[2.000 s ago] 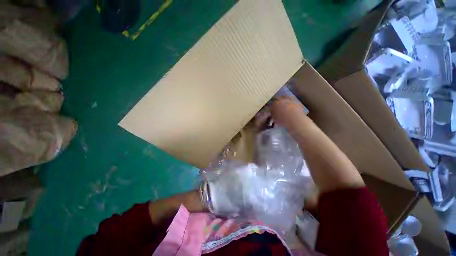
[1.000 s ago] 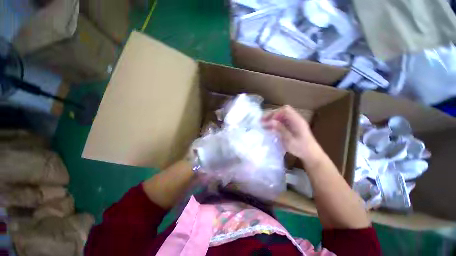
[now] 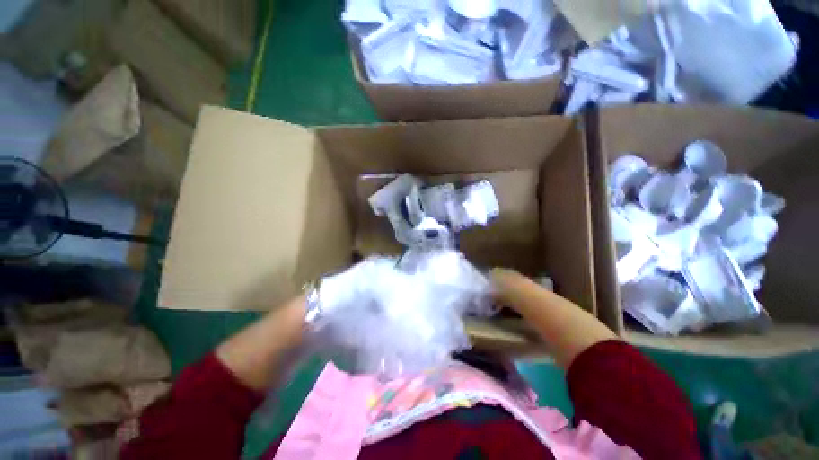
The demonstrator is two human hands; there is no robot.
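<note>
The working carton (image 3: 449, 135) stands open in front of me, its long flap out to the left. Several white moulded parts (image 3: 476, 203) lie inside near its middle, on a flat cardboard sheet. A bunch of clear crinkled bags (image 3: 404, 314) spreads over the carton's near side. My left hand (image 3: 346, 292), in a white glove, holds the bunch from the left; its fingers blend into the plastic. My right hand (image 3: 505, 289) is bare and low at the carton's near right; its fingers are blurred and partly hidden beside the bags.
A receiving carton (image 3: 700, 340) with loose white parts adjoins on the right. Another parts carton (image 3: 467, 101) stands beyond, with a whitish liner (image 3: 732, 49) on heaped parts nearby. A black fan (image 3: 27, 207), wrapped bundles and brown sacks (image 3: 90, 350) are at left.
My view has turned and the carton now sits squarer. My right hand has moved down towards the near side. The bag bunch is lower, and loose white parts show inside the carton.
</note>
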